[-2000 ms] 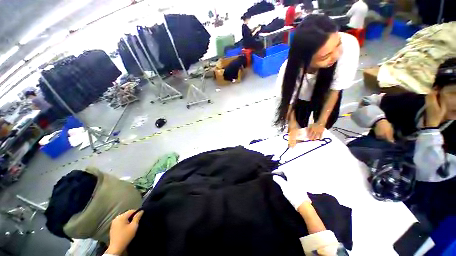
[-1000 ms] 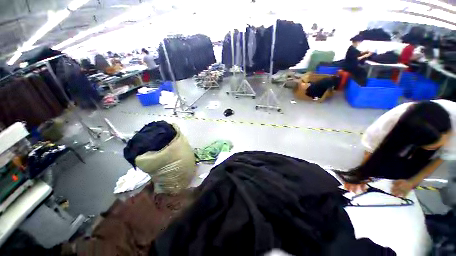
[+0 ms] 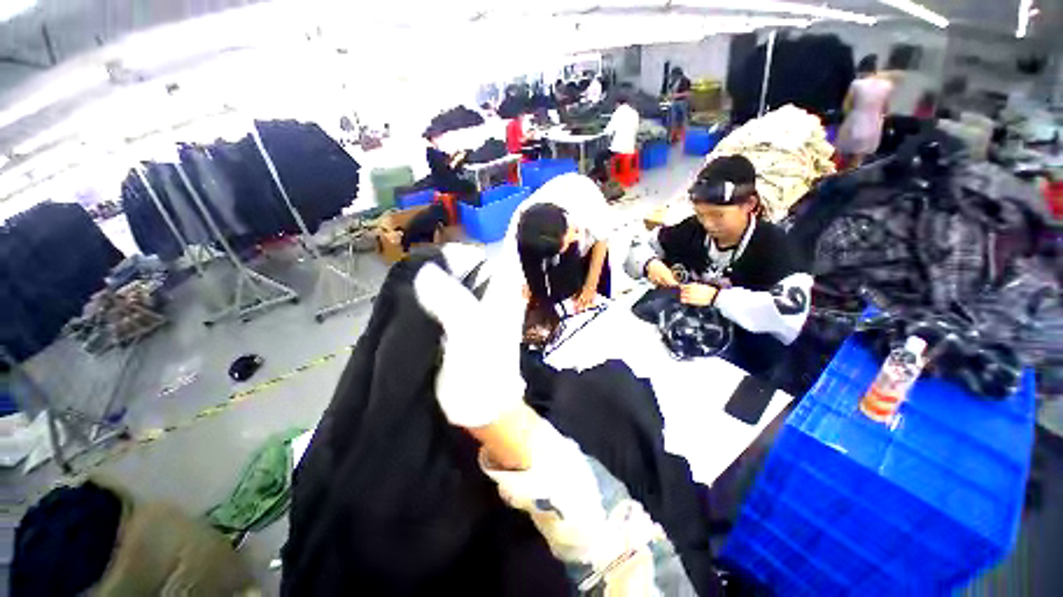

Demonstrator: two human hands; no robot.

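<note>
A black garment (image 3: 385, 466) rises in a tall, soft peak in front of me. My right hand (image 3: 472, 338), in a white glove, is raised at the garment's upper right side with its fingers at the cloth near the top; the glove is overexposed, so finger detail is faint. The hand appears to hold the cloth up. More black cloth (image 3: 600, 408) lies on the white table (image 3: 688, 437) to the right, partly behind my forearm. My left hand is not in view.
Two people sit or lean at the table's far side, with a hanger (image 3: 577, 330) and flat dark phone (image 3: 750, 399) on it. A blue crate (image 3: 874, 478) with a bottle (image 3: 893, 379) stands right. A khaki sack (image 3: 175, 554) and green cloth (image 3: 259, 484) are left.
The view has swung right, bringing in the blue crate. The black garment has gone from a broad heap to a tall peak. My gloved right hand has come up; my left hand has left view.
</note>
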